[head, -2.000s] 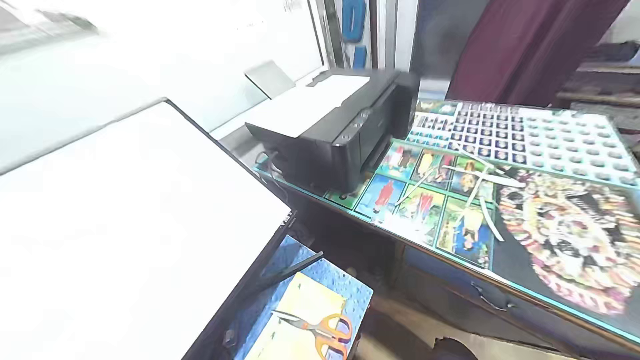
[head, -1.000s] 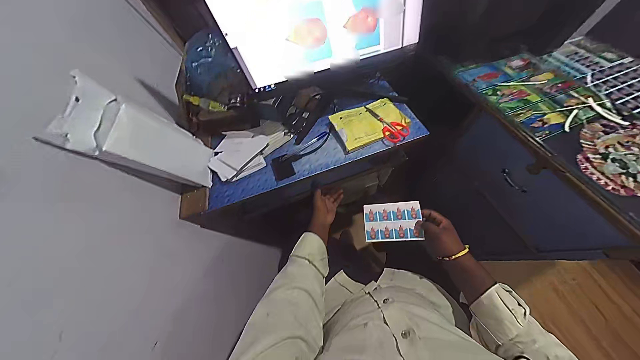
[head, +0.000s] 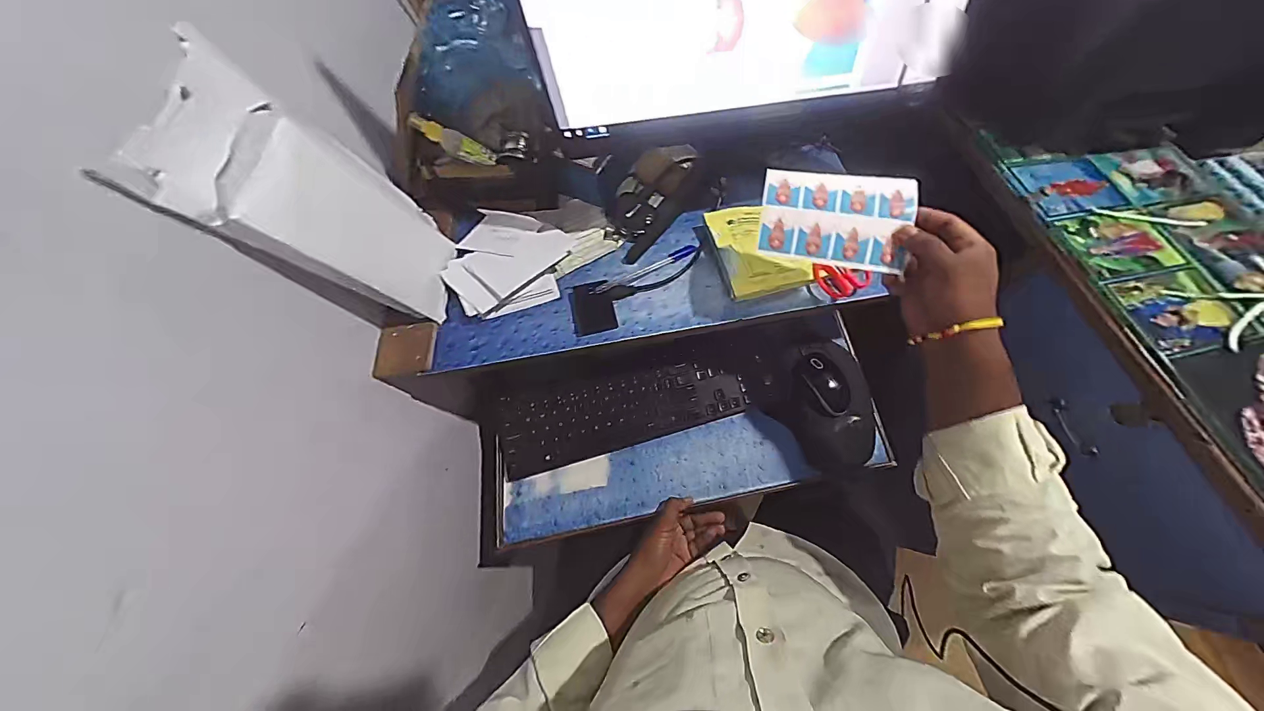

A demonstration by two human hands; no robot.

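Observation:
My right hand [head: 948, 272] holds a sheet of small passport-style photos [head: 837, 219] by its right edge, thumb on the front. Behind the sheet, on the blue desktop, lie a yellow packet [head: 748, 269] and scissors with red-orange handles [head: 841, 281], both partly covered by it. My left hand [head: 677, 541] is at the front edge of the pulled-out keyboard tray [head: 681, 476], palm up, fingers curled under or against the edge; whether it grips the tray is hard to tell. On the tray are a black keyboard [head: 632, 405] and a black mouse [head: 824, 383] on a dark pad.
A lit monitor [head: 721, 59] stands at the back. Loose papers [head: 509, 259], a pen [head: 647, 269] and a black cable lie on the desktop [head: 474, 341]. A tall white carton [head: 306, 188] leans at the left wall. At right is a glass-topped counter [head: 1136, 257] over blue drawers.
The keyboard tray has come out from under the desktop, toward my body, with my left hand at its edge. My right hand has raised the photo sheet to over the desktop. The view swung from the printer earlier.

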